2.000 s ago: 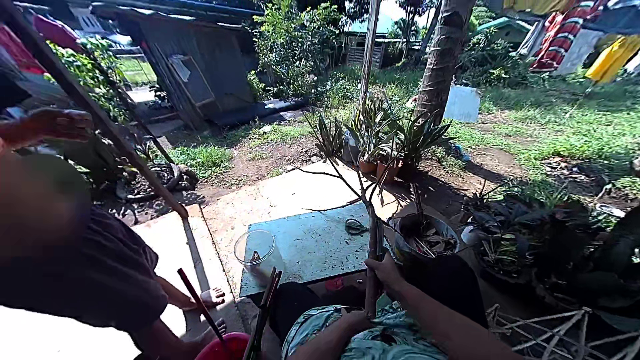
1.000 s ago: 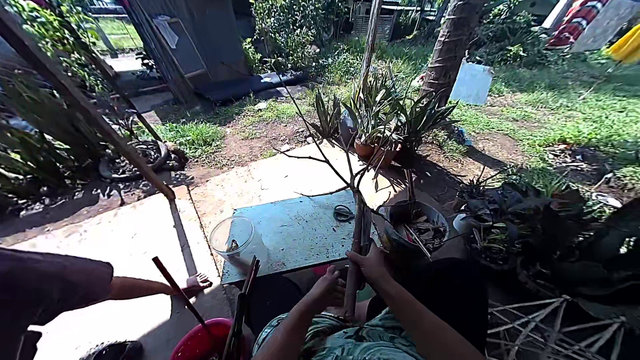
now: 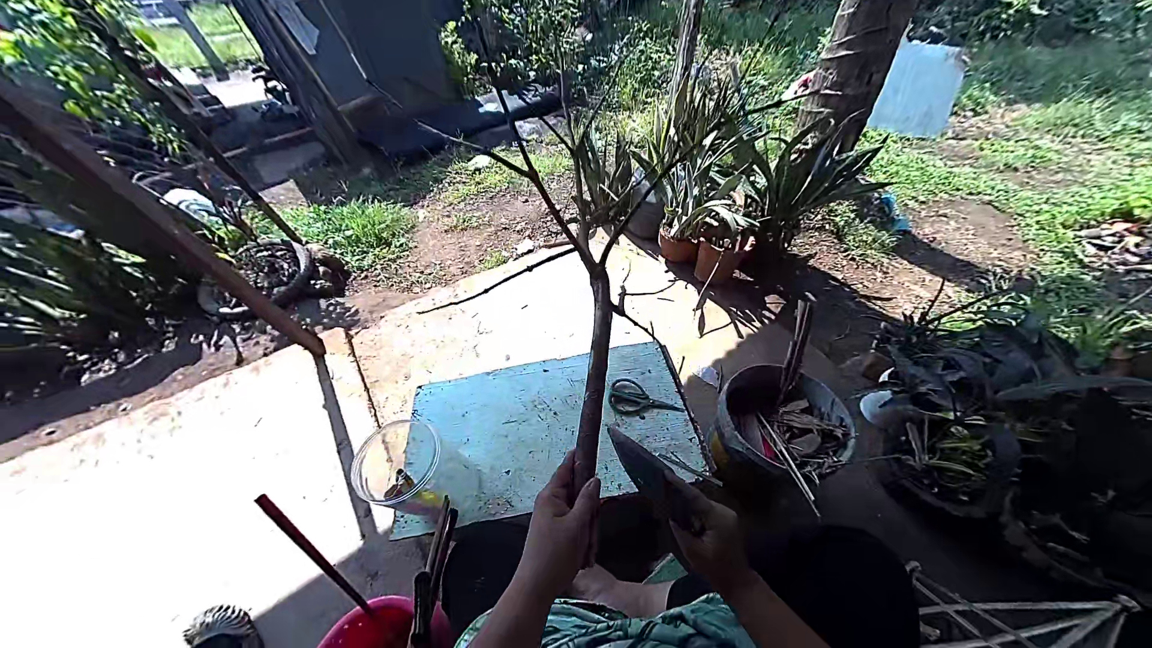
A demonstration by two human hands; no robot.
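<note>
My left hand (image 3: 562,522) is closed round the lower end of a bare, forked tree branch (image 3: 594,369), which stands roughly upright before me with its twigs spreading at the top. In my right hand (image 3: 715,540) is a dark-bladed knife (image 3: 643,463), its tip pointing up and left, beside the branch and apart from it. Behind both lies a blue board (image 3: 513,423) with green-handled scissors (image 3: 634,398) on it. A clear plastic container (image 3: 396,468) with small items inside is at the board's left corner.
A bucket (image 3: 832,405) of sticks and scraps stands to the right, near dark-leaved plants (image 3: 963,450). A red bucket (image 3: 387,625) with sticks is at lower left. Potted plants (image 3: 715,256) and a tree trunk (image 3: 850,81) stand ahead. A slanted pole (image 3: 198,252) rises at left.
Both hands were on the branch; now my right hand is off it and a knife shows in it. The other person at the left has gone out of view. The view has shifted downward.
</note>
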